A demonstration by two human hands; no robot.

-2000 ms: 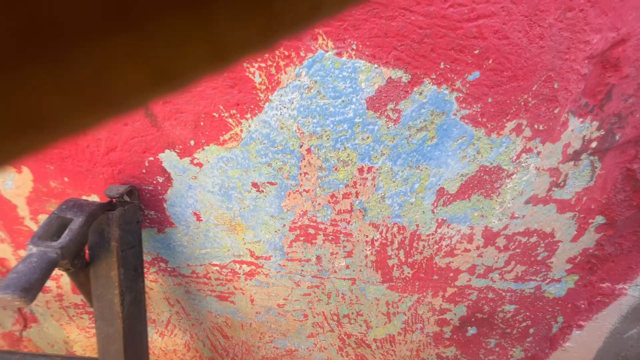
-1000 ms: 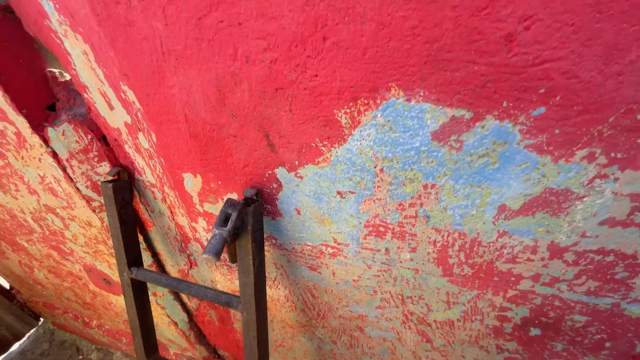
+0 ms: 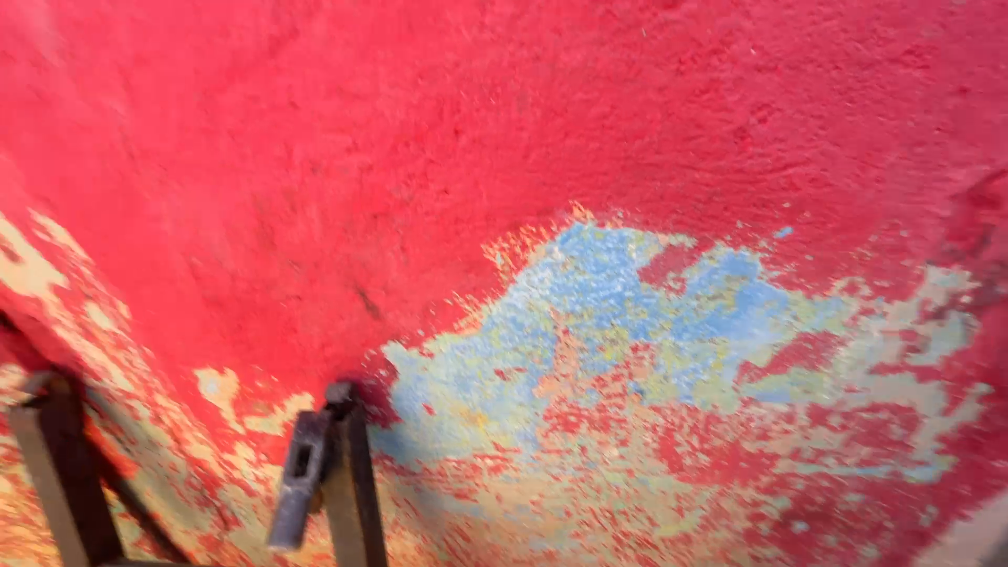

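Note:
Neither of my hands shows in the head view. A red painted wall (image 3: 472, 142) fills most of it, its surface rough. Worn paint on the wall's lower middle and right bares a blue patch (image 3: 606, 291), with pale green and orange around it. At the lower left stand two dark metal uprights, the left one (image 3: 67, 472) and the right one (image 3: 354, 480), close to the wall. A dark metal piece with a slot (image 3: 299, 472) hangs at the top of the right upright and slants down to the left.
Flaking cream and orange paint (image 3: 102, 331) runs diagonally down the wall's left side. A pale grey surface (image 3: 969, 535) shows at the lower right corner. A thin dark shadow or bar lies behind the left upright; which one, I cannot tell.
The blurred brown thing across the upper left two seconds ago is out of view. The view has shifted over the wall, so the crossbar seen one second ago now barely shows at the bottom edge.

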